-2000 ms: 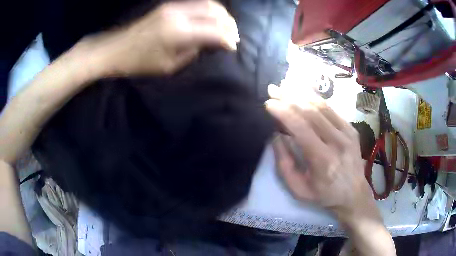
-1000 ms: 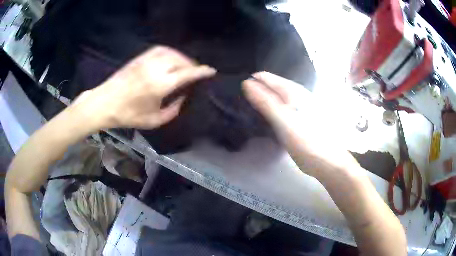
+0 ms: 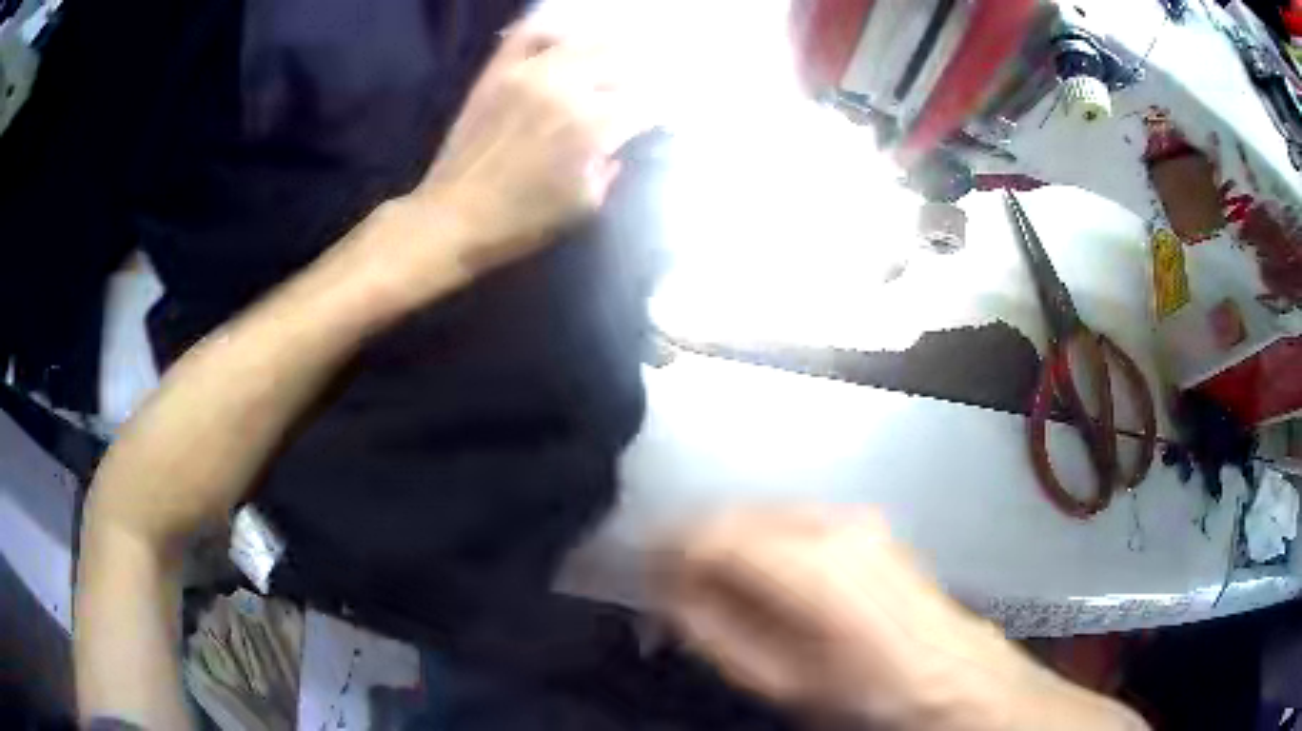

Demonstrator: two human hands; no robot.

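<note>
A large dark garment panel (image 3: 443,414) covers the left of the white table and hangs over its front edge. My left hand (image 3: 536,136) rests on its upper right part near the brightly lit sewing area; whether the fingers grip cloth is unclear. My right hand (image 3: 785,607) is blurred at the table's front edge, beside the panel's lower right side; its fingers cannot be made out. The red and white machine head (image 3: 914,64) is at the top, its needle area lost in glare. A dark fabric strip (image 3: 971,363) lies flat right of the panel.
Scissors with red-orange handles (image 3: 1092,414) lie right of the strip, blades pointing up and left. A cream ridged knob (image 3: 942,227) is below the machine head. Dark scraps (image 3: 1214,443) lie at the far right. Beige cloth (image 3: 246,664) is at the lower left. A ruler (image 3: 1114,614) runs along the front edge.
My left hand has moved up toward the lit area. My right hand has left the panel's upper part and moved down to the front edge. The panel now spreads lower, and the dark strip is more exposed.
</note>
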